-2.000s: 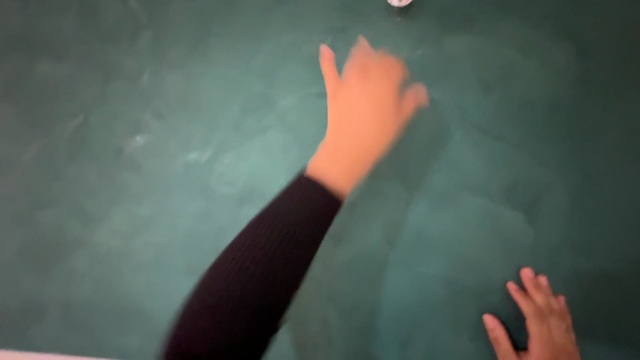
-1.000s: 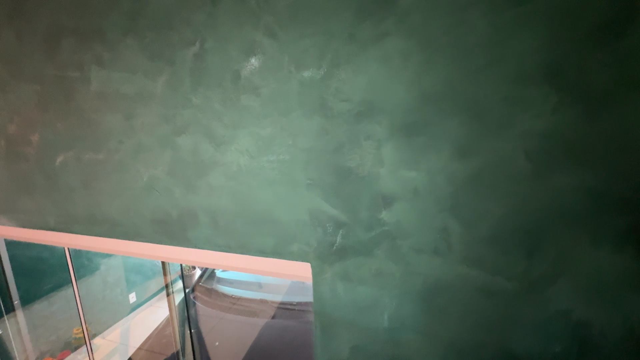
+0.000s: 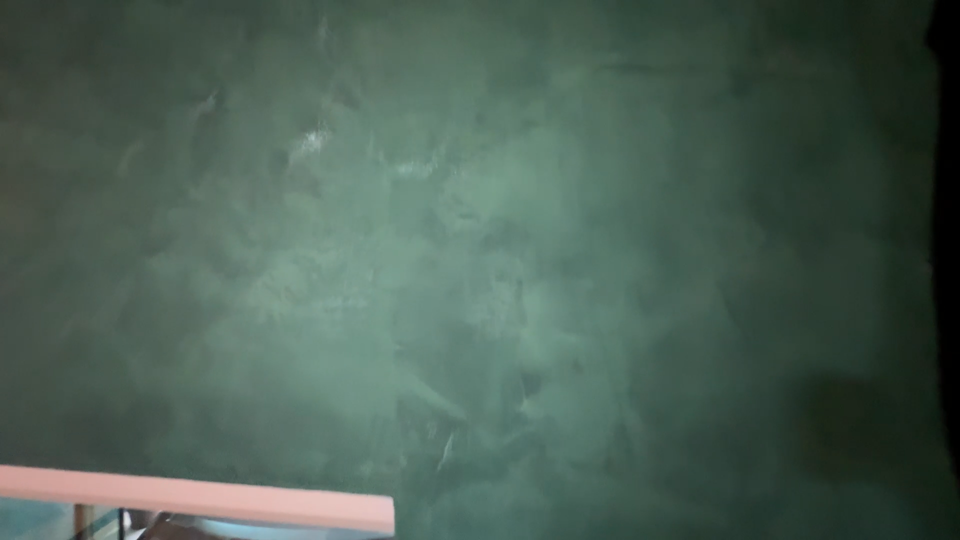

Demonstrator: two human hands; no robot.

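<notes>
Neither of my hands shows in the head view. A green wall with a mottled, slightly glossy finish [image 3: 480,247] fills most of the frame. A pale pink rail [image 3: 202,495] runs along the lower left, and its squared end lies in front of the wall.
Below the rail, glass [image 3: 34,517] and a narrow upright [image 3: 84,521] show in part. A dark, partly hidden surface [image 3: 169,527] lies beside them. A black edge [image 3: 946,247] borders the wall at the far right.
Two seconds ago two hands were in front of the green surface; both have left the view. The view has shifted, and the rail sits lower than one second ago.
</notes>
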